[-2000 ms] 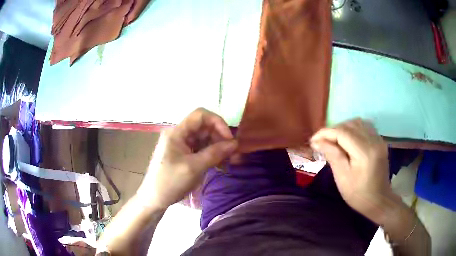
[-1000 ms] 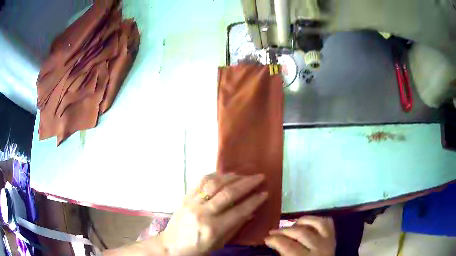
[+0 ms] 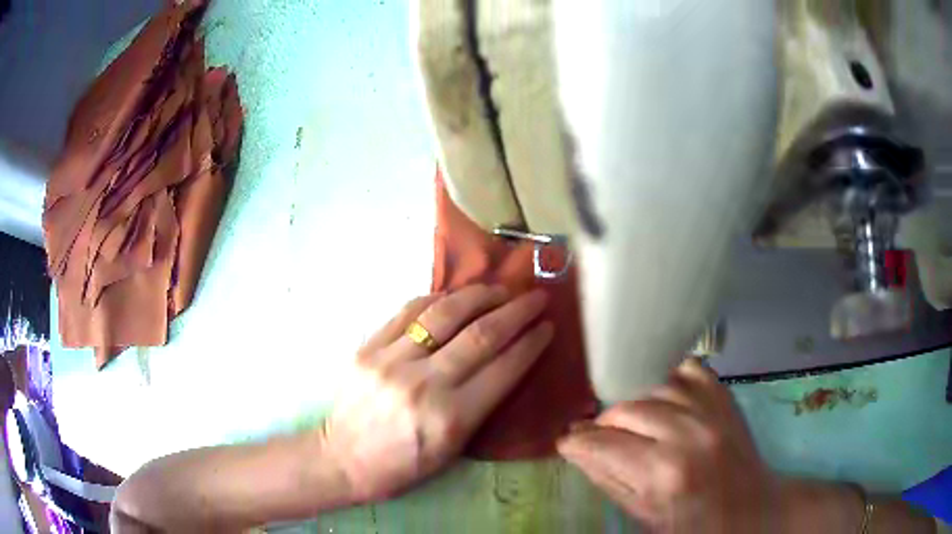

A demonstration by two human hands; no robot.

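The rust-brown fabric piece (image 3: 522,412) lies on the pale green table, its far end hidden under the sewing machine head (image 3: 668,156). My left hand (image 3: 438,386), with a ring, lies flat on the fabric with fingers spread a little, pressing it down. My right hand (image 3: 668,448) is at the fabric's near right corner, its thumb and fingertips pinching the edge. The long white cover of the machine head hangs just above my right fingers. The needle and presser foot are hidden behind the machine head.
A fanned heap of rust-brown pieces (image 3: 136,209) lies at the table's left. A metal knob with a spring (image 3: 866,209) sticks out at the right of the machine head. The grey machine bed (image 3: 793,344) is behind my right hand. A blue thing shows at the lower right edge.
The view has moved closer to the machine head, which now covers the fabric's far end. The fabric and both hands have moved forward, away from the table's front edge.
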